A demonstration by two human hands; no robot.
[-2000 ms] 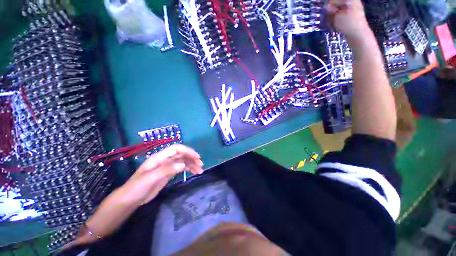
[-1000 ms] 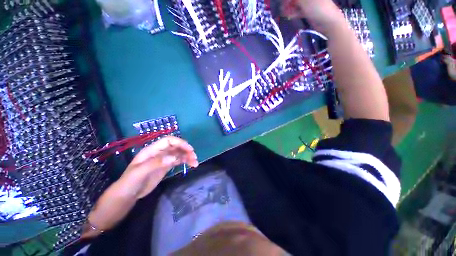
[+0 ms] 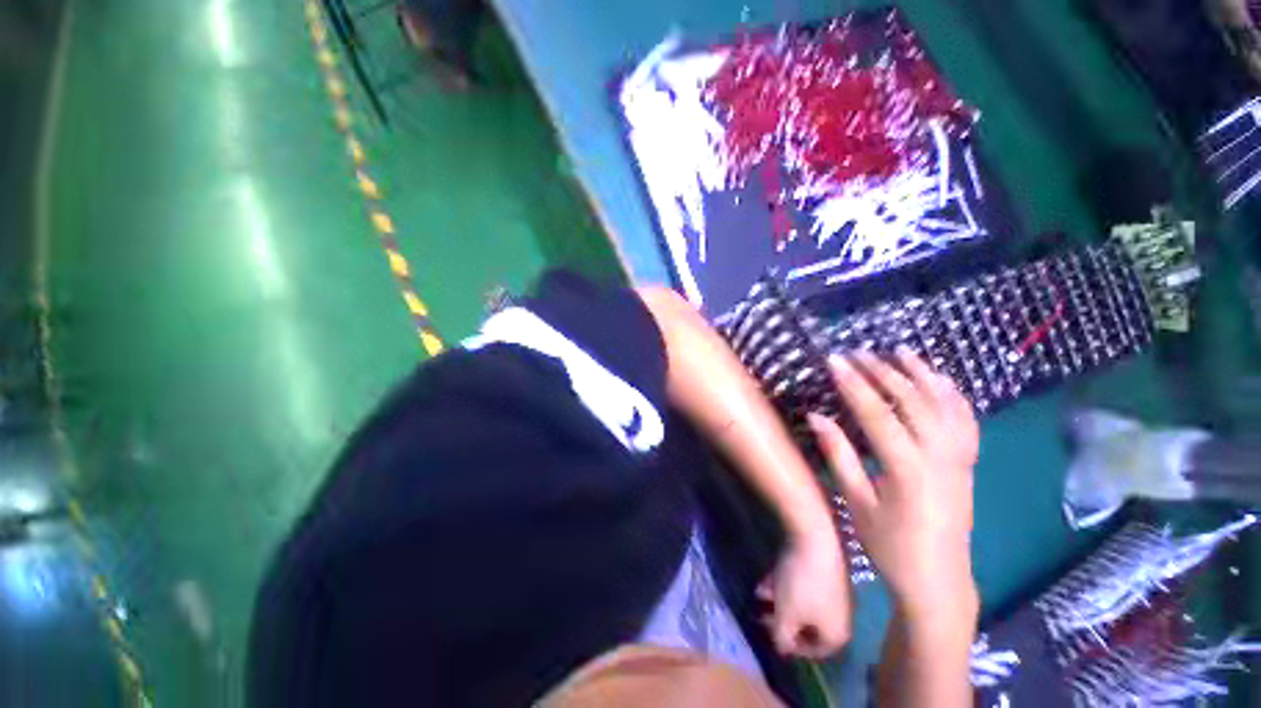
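Note:
A long tiered stack of black-and-silver circuit board panels (image 3: 1065, 315) lies across the bench at centre right, with a short red cable on top. My right hand (image 3: 906, 470) reaches up from the bottom edge, fingers spread over the stack's near end; contact is unclear. My left hand (image 3: 809, 602) is lower, in front of my torso, with curled fingers; a small dark red spot shows at them, and whether it holds something is hidden. Above the stack, a black tray (image 3: 743, 215) bears a heap of red cables (image 3: 830, 118) and white cables (image 3: 678, 111).
A clear plastic bag (image 3: 1127, 463) lies at the right. Wired panels with white and red cables (image 3: 1141, 609) are at lower right. A pale green block (image 3: 1159, 270) sits at the stack's far end. The bench edge (image 3: 588, 201) borders green floor (image 3: 470, 194) with yellow-black tape.
The view has swung left onto the stack and cable tray. My right hand has left the wired panels and is over the stack. My left hand is now curled by my torso.

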